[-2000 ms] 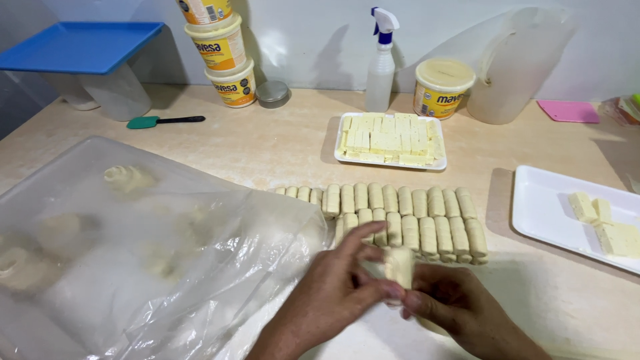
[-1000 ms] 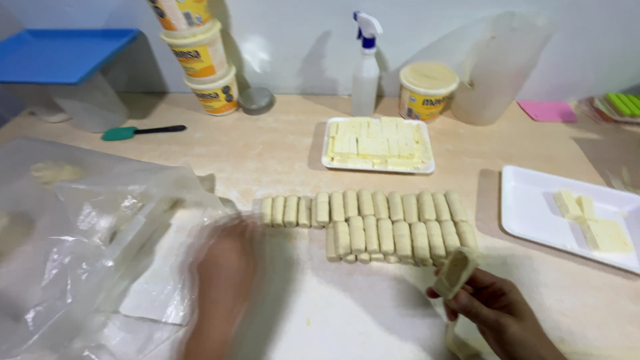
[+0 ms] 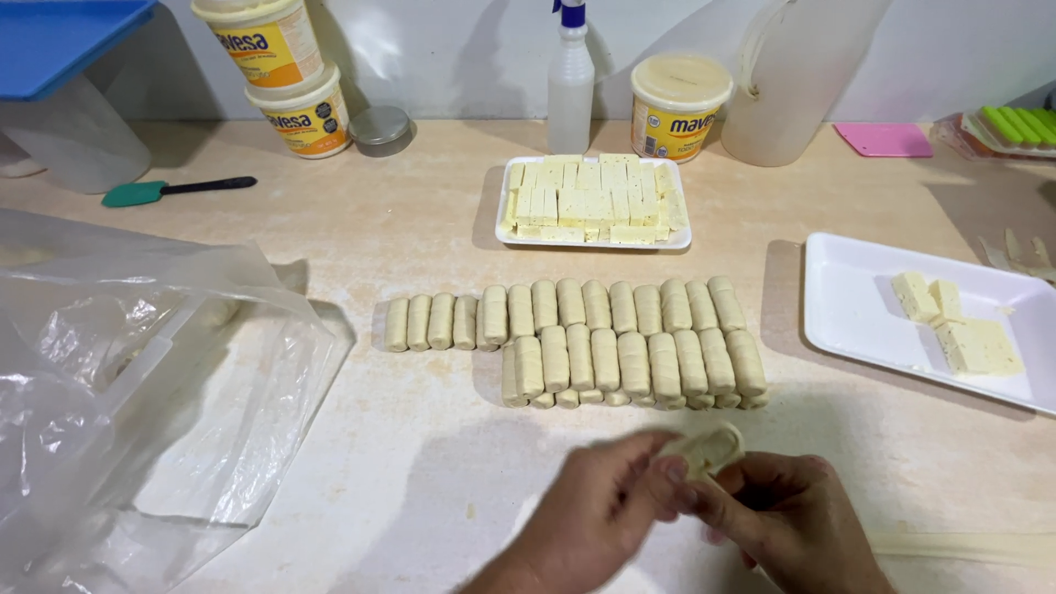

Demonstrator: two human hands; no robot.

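Between my left hand and my right hand is a piece of pale dough, pinched by the fingers of both. It curls at its top end; what is inside it cannot be seen. Just beyond the hands lie dough-wrapped rolls, side by side in two rows, with more rolls beneath the nearer row. Behind them a white foam tray holds cut white cheese sticks. A strip of dough lies on the table to the right of my right hand.
On the left, a clear plastic sheet covers part of the table. A white tray with cheese pieces is at right. Along the back stand a spray bottle, tubs and a pitcher; a green spatula lies at left.
My left hand, over by the plastic sheet a second ago, has come right to meet my right hand at the dough. Two seconds ago both hands were together at a piece of dough.
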